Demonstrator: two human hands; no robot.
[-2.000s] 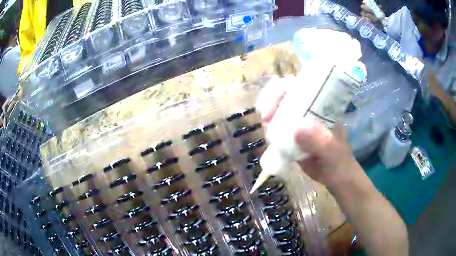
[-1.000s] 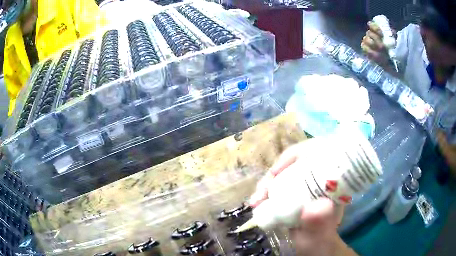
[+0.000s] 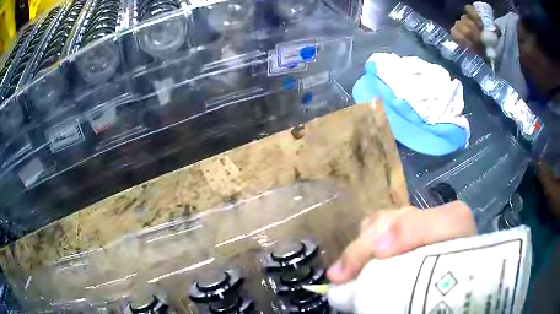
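Observation:
My right hand is shut on a white squeeze bottle, lower right; the bottle covers part of the hand. The bottle lies tilted, with its pale-yellow tip pointing left at a glossy black flanged part. The black parts sit in rows in a clear blister tray, cut off by the bottom edge. The tray lies on a tan, stained board. Whether the tip touches a part or liquid comes out cannot be told. My left hand is not in view.
Stacked clear trays with small labels and black parts stand behind the board. A light-blue and white cloth or cap lies right of it on clear plastic. Another person's hand holds a white bottle at upper right.
The view has shifted and come closer to the board's upper edge. The bottle now shows at lower right, its tip still over the upper rows. My hand keeps hold of it.

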